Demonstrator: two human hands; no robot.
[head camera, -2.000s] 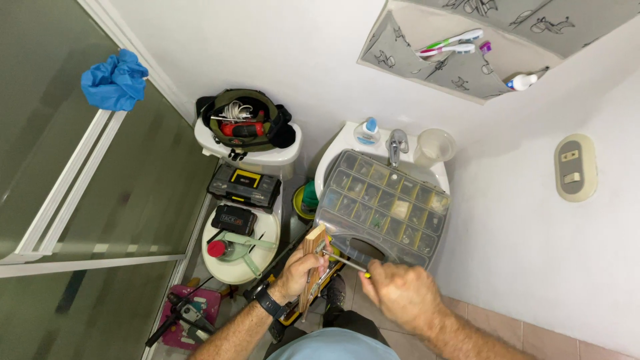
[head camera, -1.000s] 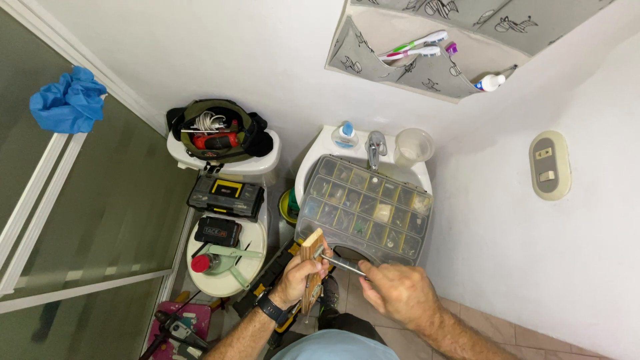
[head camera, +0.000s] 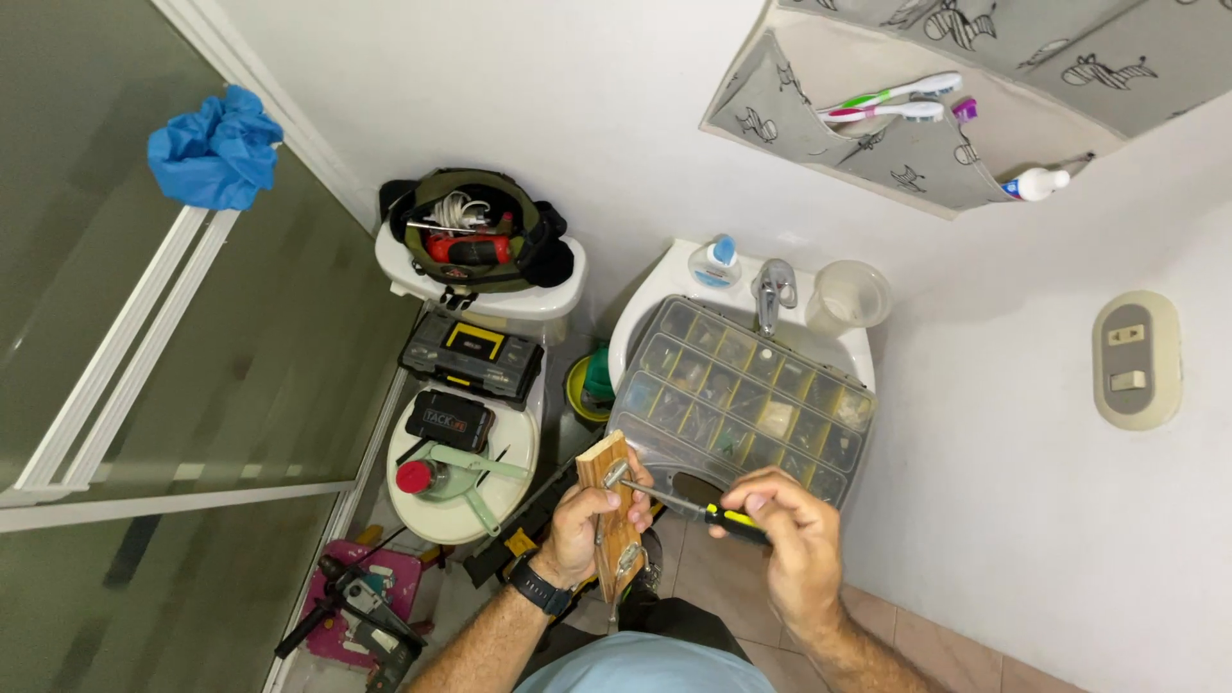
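Observation:
A small wooden board (head camera: 612, 539) with metal fittings is gripped in my left hand (head camera: 579, 525), which wears a black watch on its wrist. My right hand (head camera: 791, 539) holds a screwdriver (head camera: 736, 521) with a black and yellow handle. The tip of its shaft touches or nearly touches the upper metal fitting (head camera: 616, 474) on the board. A second metal fitting (head camera: 628, 556) sits lower on the same face. Just beyond my hands, a clear-lidded compartment organizer (head camera: 717, 385) lies across the washbasin.
The washbasin (head camera: 640, 318) carries a faucet (head camera: 773, 289), a soap bottle (head camera: 714, 262) and a plastic tub (head camera: 849, 296). A tool bag (head camera: 481, 231) rests on the toilet tank, a toolbox (head camera: 472, 356) and a black case (head camera: 450, 421) below it. A power drill (head camera: 371, 611) lies on a pink stool at lower left.
The fingers of my right hand have shifted on the screwdriver, whose black and yellow handle now shows plainly. The board stays in my left hand.

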